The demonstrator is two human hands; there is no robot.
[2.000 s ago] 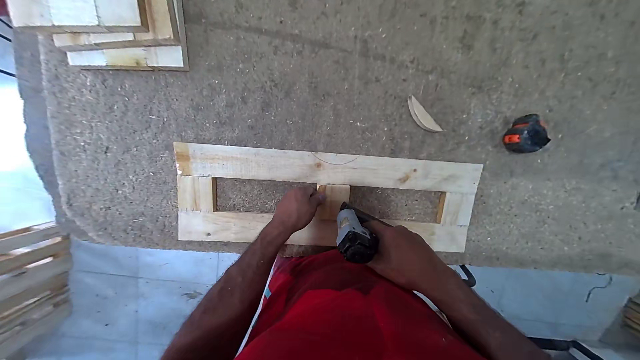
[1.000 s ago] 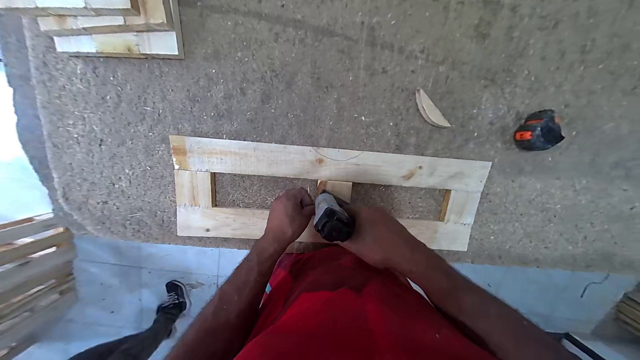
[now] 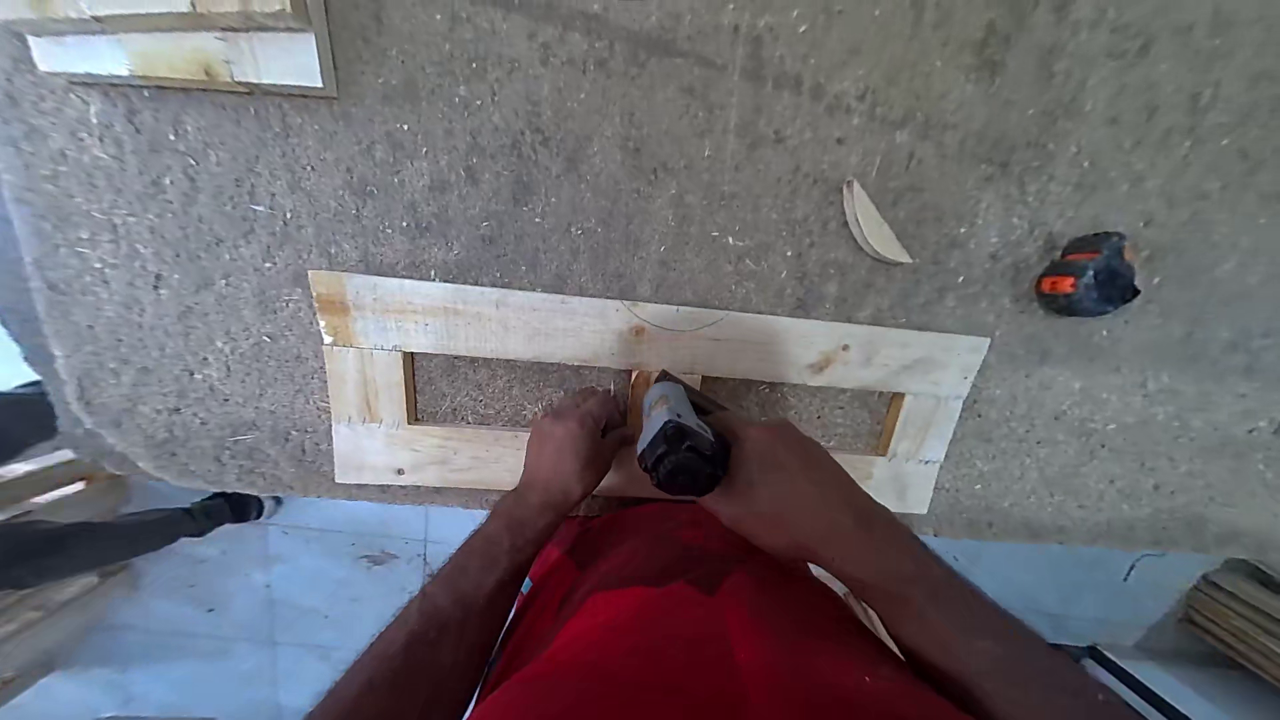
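A rectangular frame of pale wooden boards [image 3: 480, 322] lies flat near the table's front edge, with a curved pencil line on its far board. A short wooden crosspiece [image 3: 640, 392] sits at its middle, largely hidden by a power tool. My right hand [image 3: 775, 470] is shut on this grey and black power tool [image 3: 668, 420], whose nose rests at the crosspiece; its exact kind is unclear. My left hand [image 3: 575, 445] is at the crosspiece's left side, fingers bent over the near board; whether it grips the wood cannot be told.
An orange and black tape measure [image 3: 1088, 275] and a curved wood offcut [image 3: 873, 225] lie on the particleboard tabletop [image 3: 600, 180]. Stacked wooden pieces [image 3: 180, 58] are at the far left. Another person's leg and shoe [image 3: 235, 507] show at left; more boards [image 3: 1235, 615] stand at lower right.
The power tool has shifted left and stands more upright against the crosspiece. Another person's leg, absent two seconds ago, has come into view at left. My left hand stays beside the crosspiece.
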